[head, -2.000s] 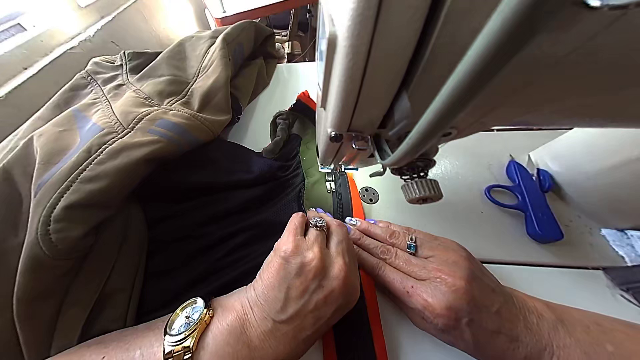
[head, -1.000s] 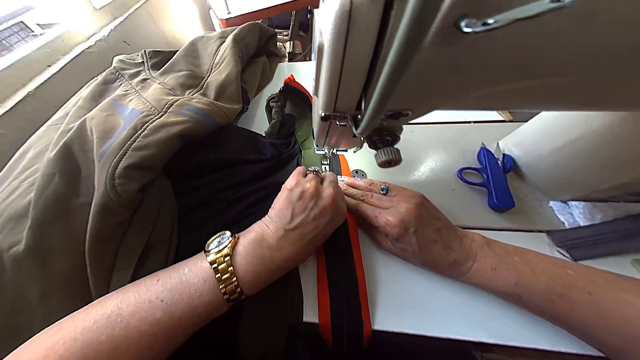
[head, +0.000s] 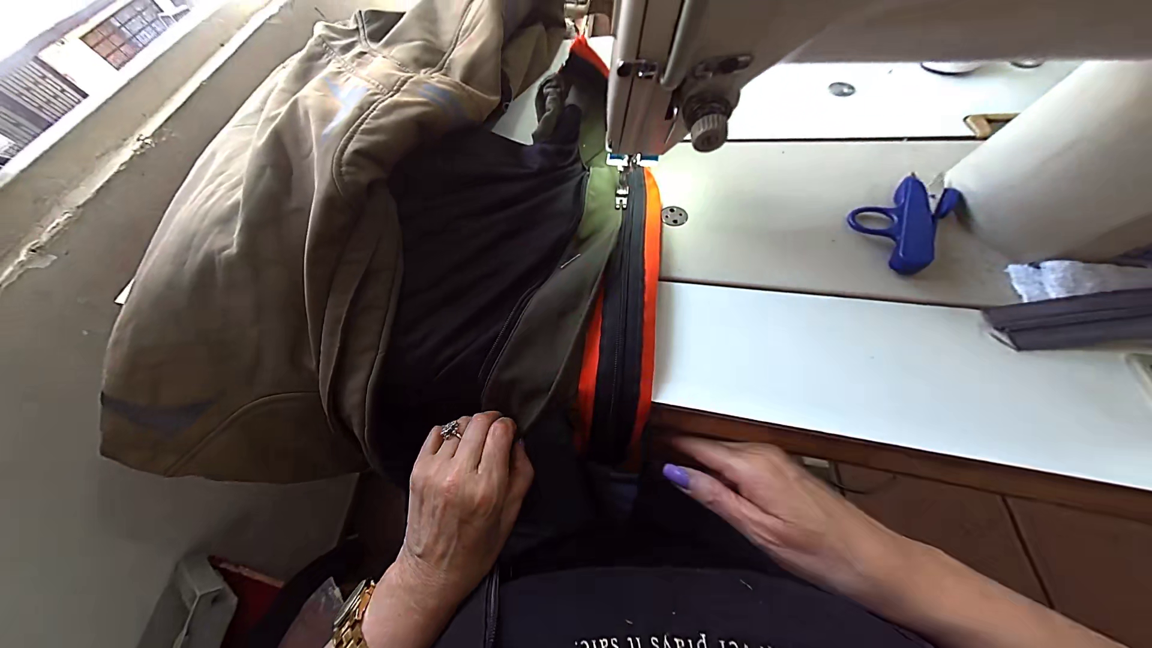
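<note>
An olive-brown jacket (head: pixel 234 270) with a dark lining (head: pixel 486 243) lies left of the sewing machine's head (head: pixel 657 81). Under the presser foot (head: pixel 621 193) run the jacket's front edge and a black zipper tape (head: pixel 621 315) with orange edging (head: pixel 653 252); the tape hangs over the table's front edge. My left hand (head: pixel 468 495), wearing a ring and a gold watch, pinches the lower part of the jacket's edge. Beside the hanging end of the tape, just below the table edge, is my right hand (head: pixel 765 495), fingers apart; whether its fingertips touch the tape is hidden.
Blue thread snips (head: pixel 913 225) lie on the machine bed at the right, near the machine's pale upright column (head: pixel 1062 171). A folded dark grey piece with a zipper (head: pixel 1071 319) and a white cloth (head: pixel 1062 279) lie at the far right. A wall with a window sill (head: pixel 108 171) borders the left.
Both hands have moved from the fabric just in front of the presser foot down toward the table's front edge, and are now apart. More of the zipper tape shows. The view has shifted.
</note>
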